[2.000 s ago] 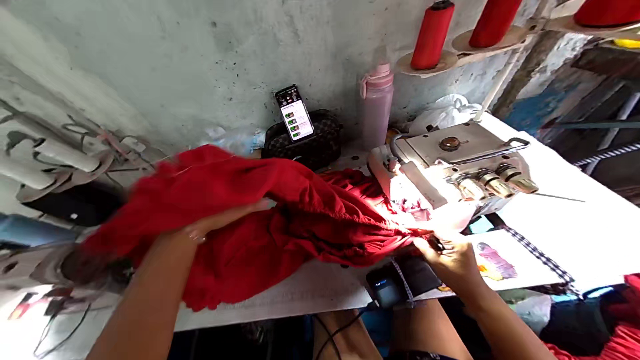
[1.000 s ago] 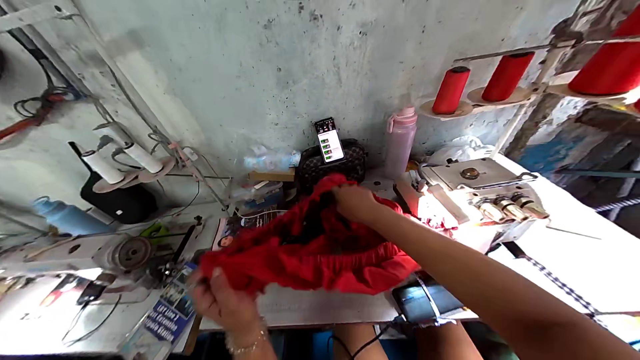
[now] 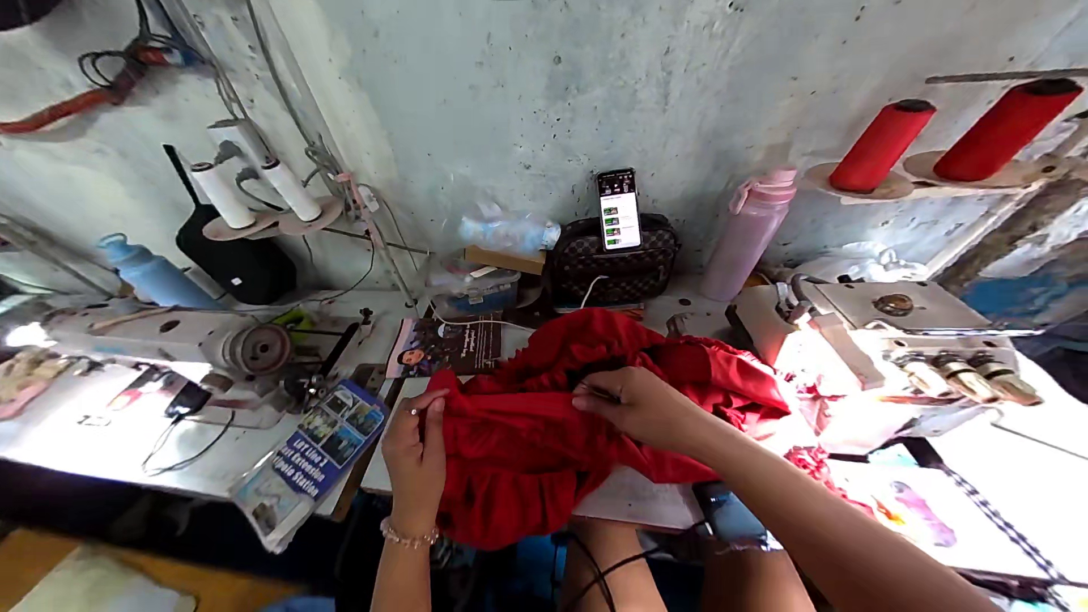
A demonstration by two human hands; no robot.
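Note:
Red gathered fabric lies bunched across the table between the two machines, its front part hanging over the edge. My left hand pinches its left end between thumb and fingers. Farther right, my right hand grips an upper fold, with a small dark metal thing at the fingertips, too little seen to name. A strip of the fabric runs fairly straight from one hand to the other. To the right is a serger-type sewing machine with tension dials; some red fabric lies close against its left side.
Another sewing machine stands at left, near a printed brochure. Behind the fabric are a checkered bag, a phone showing a screen, a pink bottle and a plastic box. Red thread cones stand at upper right.
The fabric, earlier lifted and spread between my hands, now lies lower on the table. My right hand has come back from the far side of the fabric toward me. The view has swung left.

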